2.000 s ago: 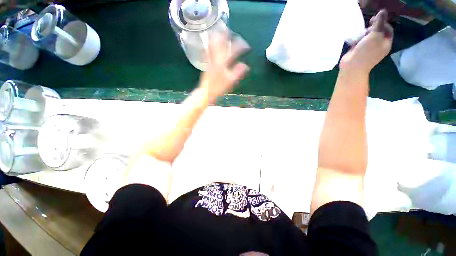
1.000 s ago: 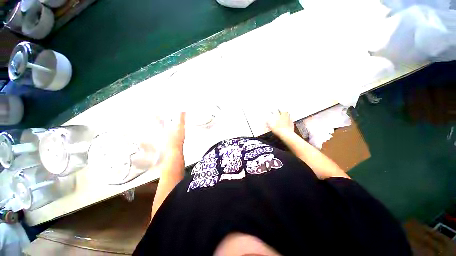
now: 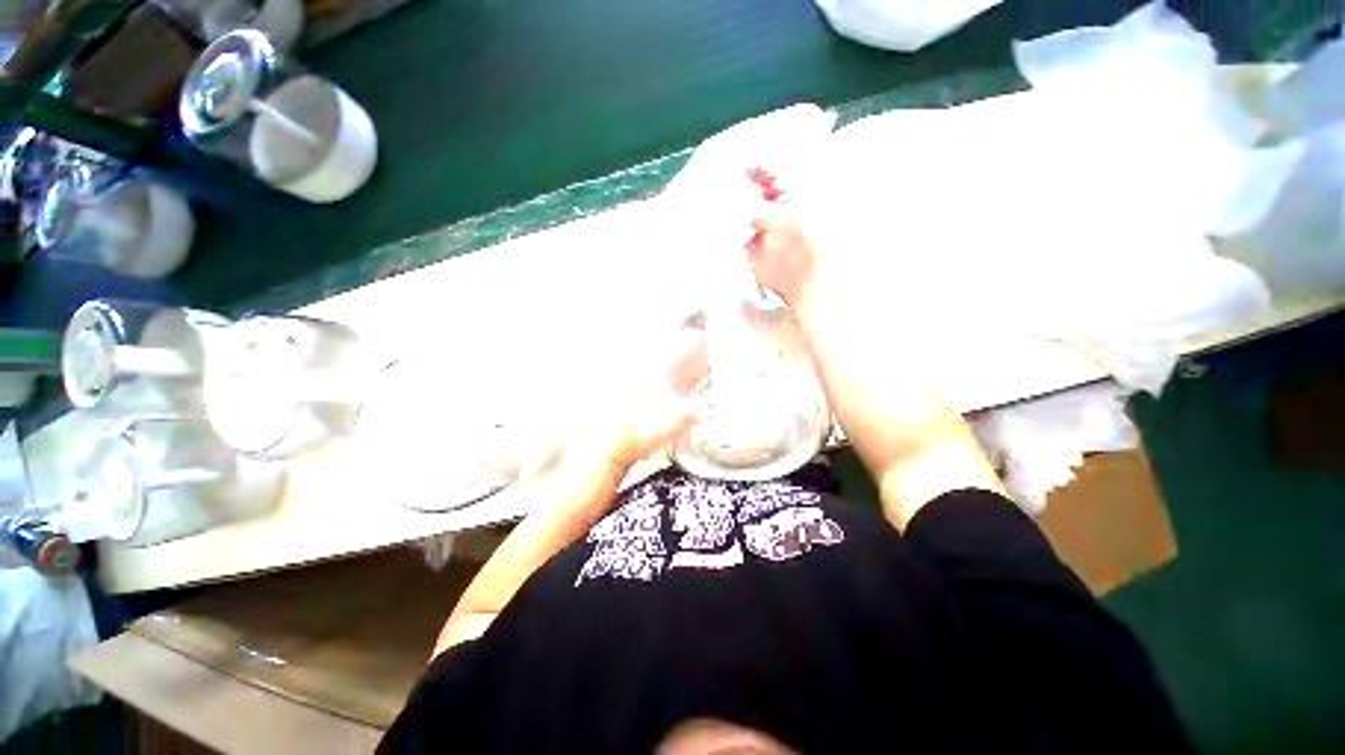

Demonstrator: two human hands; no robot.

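A clear-and-white unit (image 3: 752, 406) lies on the pale bench right in front of me, its round clear end towards my body. My left hand (image 3: 649, 421) is against the unit's left side, partly lost in glare. My right hand (image 3: 779, 254) is beyond the unit's far end, at a white bag (image 3: 752, 155); small red marks show beside its fingers. Glare hides how far the bag reaches over the unit and how the fingers close.
Several clear-and-white units (image 3: 273, 384) stand or lie at the bench's left. White bags (image 3: 1136, 177) cover its right end. The green conveyor (image 3: 561, 96) beyond carries another unit (image 3: 280, 118). Below are an open carton (image 3: 295, 627) and a second carton (image 3: 1106, 516).
A unit now lies between my hands. My right hand has moved from the bench's near edge to the bag beyond it. My left hand has shifted right, and the view has turned slightly.
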